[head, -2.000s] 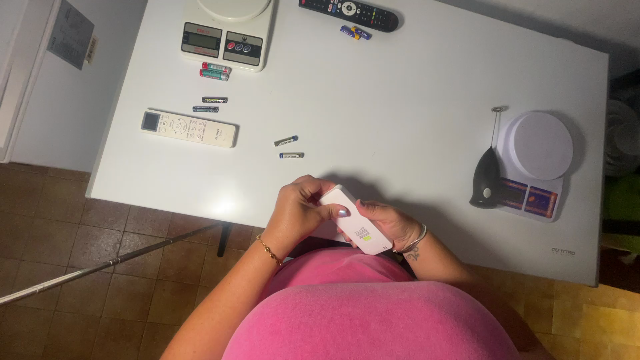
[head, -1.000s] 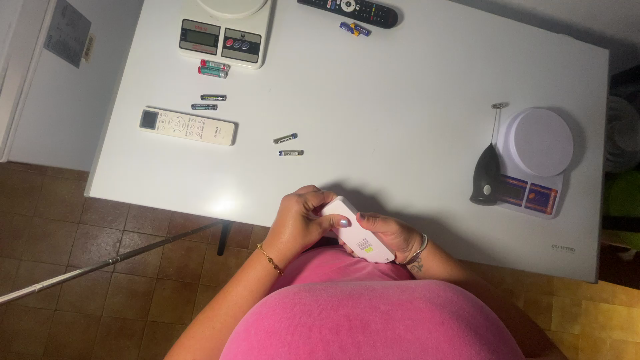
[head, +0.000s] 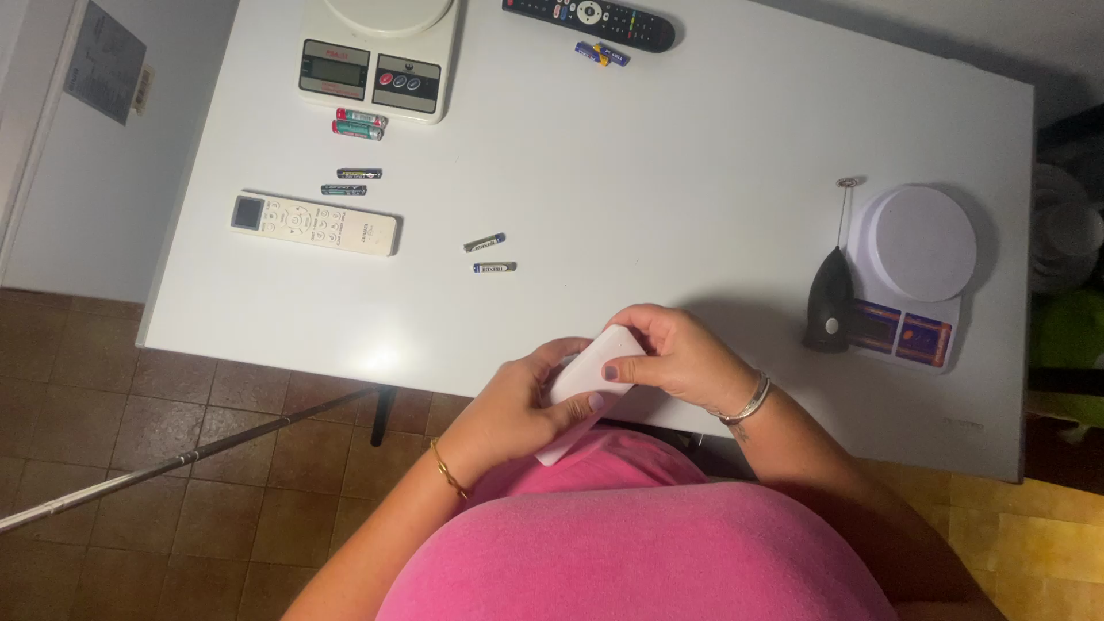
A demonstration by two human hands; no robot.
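Observation:
Both hands grip a white handheld device [head: 595,373], perhaps a remote control, tilted over the table's front edge. My left hand [head: 522,405] holds its lower left side, thumb on the face. My right hand [head: 681,358] grips its upper right end, thumb across it. The fingers behind it are hidden. Up and left of the hands lie two small batteries, one [head: 485,242] above the other [head: 494,267]. Farther left is a white air-conditioner remote [head: 315,222], with two dark batteries [head: 352,181] just above it.
A white kitchen scale [head: 373,78] stands at the back left, with red and green batteries [head: 358,124] beside it. A black remote [head: 595,17] and blue batteries [head: 602,53] lie at the back. A black milk frother [head: 831,302] rests against another scale [head: 925,250] at the right.
The white device has turned in my hands: the face with a printed label is out of view and a plain white face shows. My right hand has moved up to its upper end.

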